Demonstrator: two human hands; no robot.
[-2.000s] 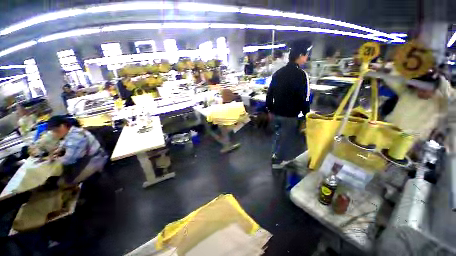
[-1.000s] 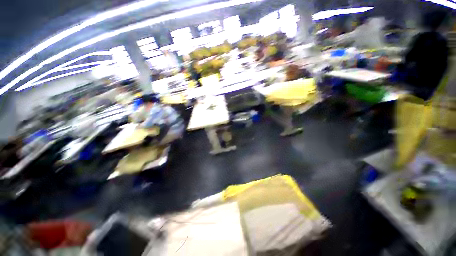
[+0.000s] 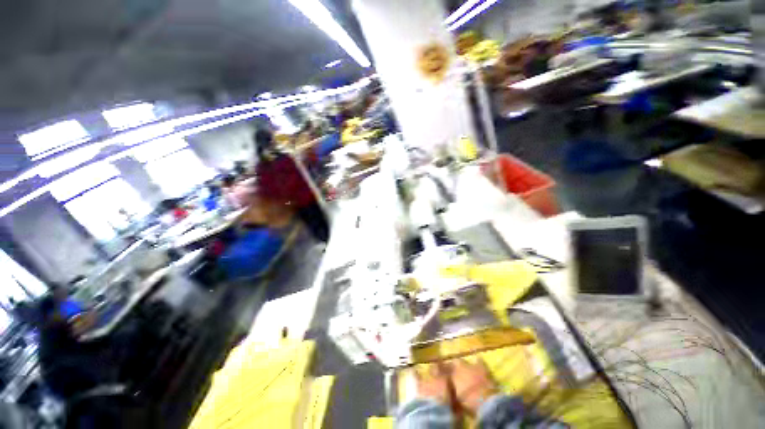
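Note:
Yellow fabric [image 3: 520,364] lies on the machine bed at the bottom centre, below an orange-brown edge strip [image 3: 474,344]. My left hand [image 3: 429,384] and my right hand [image 3: 474,382] lie side by side on the work just below the strip. Grey-blue sleeve ends show at the bottom edge. The fingers are blurred, and any grip on the fabric cannot be made out. The white sewing machine head [image 3: 369,323] stands left of and behind the strip. More yellow fabric [image 3: 502,283] shows behind the strip.
A yellow panel stack [image 3: 256,381] lies left of the machine. A control screen [image 3: 607,260] stands at the right, near loose dark threads [image 3: 646,377]. A red-orange bin [image 3: 528,184] and a white pillar [image 3: 415,80] are behind. A person in dark red [image 3: 287,180] stands at the back left.
The view has swung left from the aisle and the fabric stack to the sewing machine. Both my hands have come into view on the work.

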